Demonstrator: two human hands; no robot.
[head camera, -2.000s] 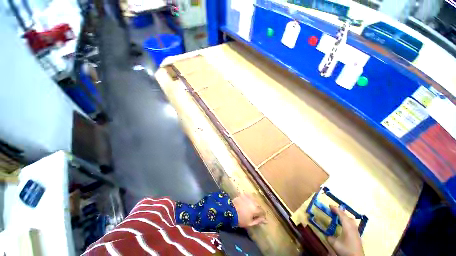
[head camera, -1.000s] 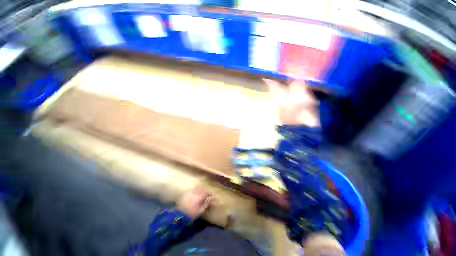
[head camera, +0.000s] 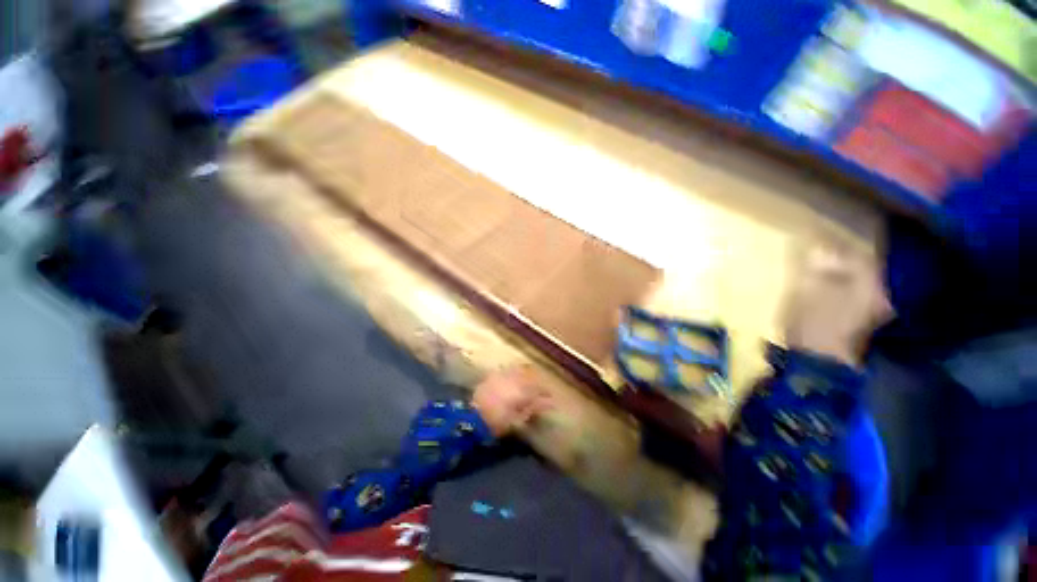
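Note:
A blue metal cutting die (head camera: 673, 355) with cross bars lies at the near right end of the brown row of cut-out openings (head camera: 455, 222) in the sheet stack. A maroon layer (head camera: 517, 324) runs along the stack's front edge. My right hand (head camera: 836, 298) is blurred, beyond and right of the die, not touching it; whether it holds anything cannot be told. My left hand (head camera: 514, 400) rests near the board's front edge, fingers curled and blurred; its grip is unclear.
The pale cutting board (head camera: 398, 313) extends under the stack. The blue press beam (head camera: 682, 71) with labels crosses behind. A blue bucket (head camera: 870, 477) is partly hidden by my right sleeve. Another blue tub (head camera: 252, 85) stands at the far left.
Two seconds ago my right hand held the die; now it is off the die, beyond it. Since one second ago the view has turned and my right hand appears farther right.

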